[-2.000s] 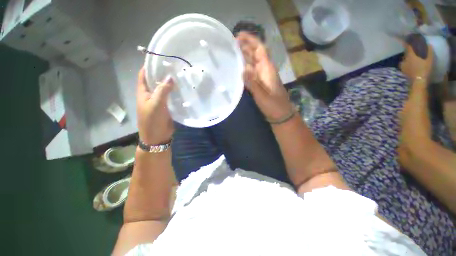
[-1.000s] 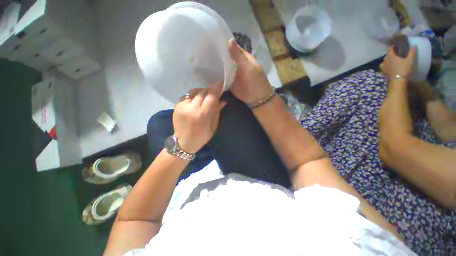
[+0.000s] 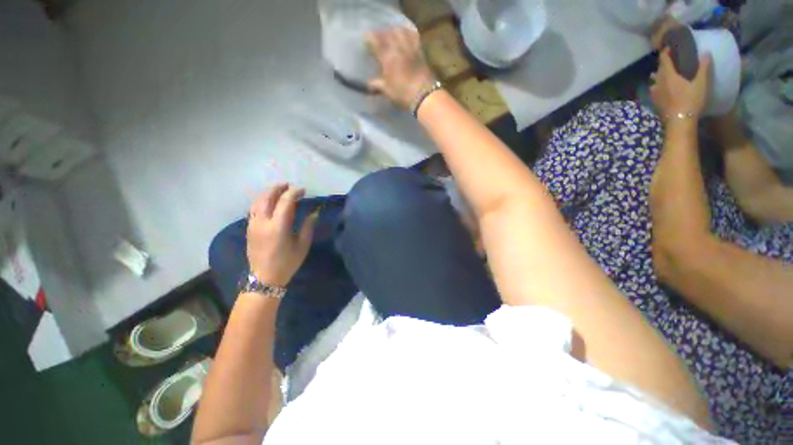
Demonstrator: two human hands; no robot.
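Observation:
A white round piece (image 3: 346, 39) is at the top centre over the grey bench, cut off by the upper edge of the picture. Its lower rim looks dark. My right hand (image 3: 400, 63) is at its right side, fingers over its surface and thumb near its lower edge. My left hand (image 3: 276, 233) is empty above my lap near the bench edge, fingers slightly curled and apart. A clear container (image 3: 337, 137) lies on the bench between my hands; its outline is faint.
Grey bench (image 3: 191, 148) with a white scrap (image 3: 132, 258) at left. Blurred white cartons (image 3: 43, 148) stand far left. A wooden strip (image 3: 465, 91) and a translucent tub (image 3: 503, 33) are at upper right. A neighbour's hand (image 3: 683, 87) holds a dark round piece and a white part.
The white round piece has left the space above my lap and is now over the bench at top centre. My left hand has let go of it and moved down-left. The clear container has come into view.

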